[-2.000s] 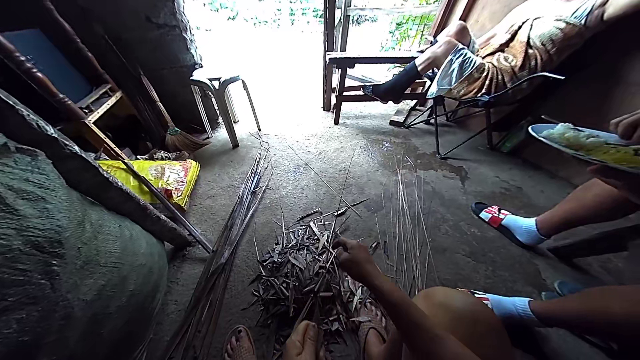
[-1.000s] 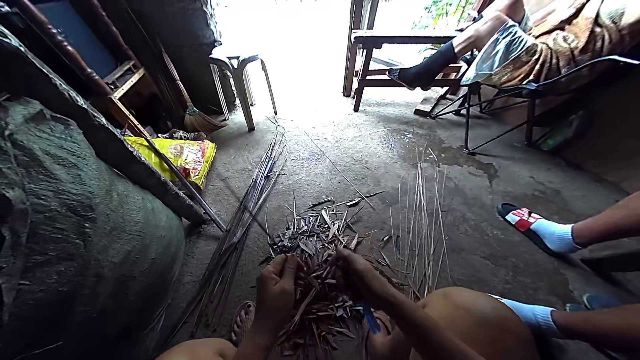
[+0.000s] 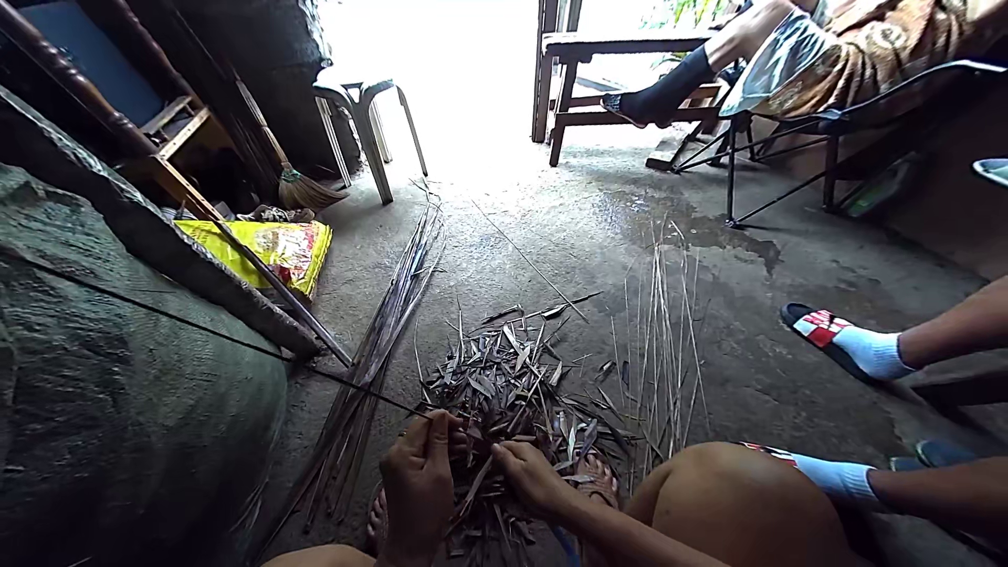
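Note:
My left hand (image 3: pixel 424 465) pinches a long dark palm leaflet (image 3: pixel 315 368), which stretches away to the upper left. Close beside it, my right hand (image 3: pixel 529 476) has its fingers closed over the pile; what lies between them is hard to see, and a bit of blue shows below that wrist. Under both hands spreads a heap of dry leaf scraps (image 3: pixel 504 370) on the floor, between my feet. A bundle of long dry leaflets (image 3: pixel 386 315) lies left of the heap. Thin bare midribs (image 3: pixel 661 339) lie in a loose row to its right.
A yellow sack (image 3: pixel 268 248), a broom (image 3: pixel 303 189) and a plastic stool (image 3: pixel 366 118) stand at the left. A large grey-green covered bulk (image 3: pixel 126 394) is close on my left. One person sits in a folding chair (image 3: pixel 827 130); another person's slippered foot (image 3: pixel 850 339) is at the right.
Two seconds ago only my right hand was seen, over the heap. My left hand then came in beside it, and it now holds a long leaflet. The view has shifted somewhat.

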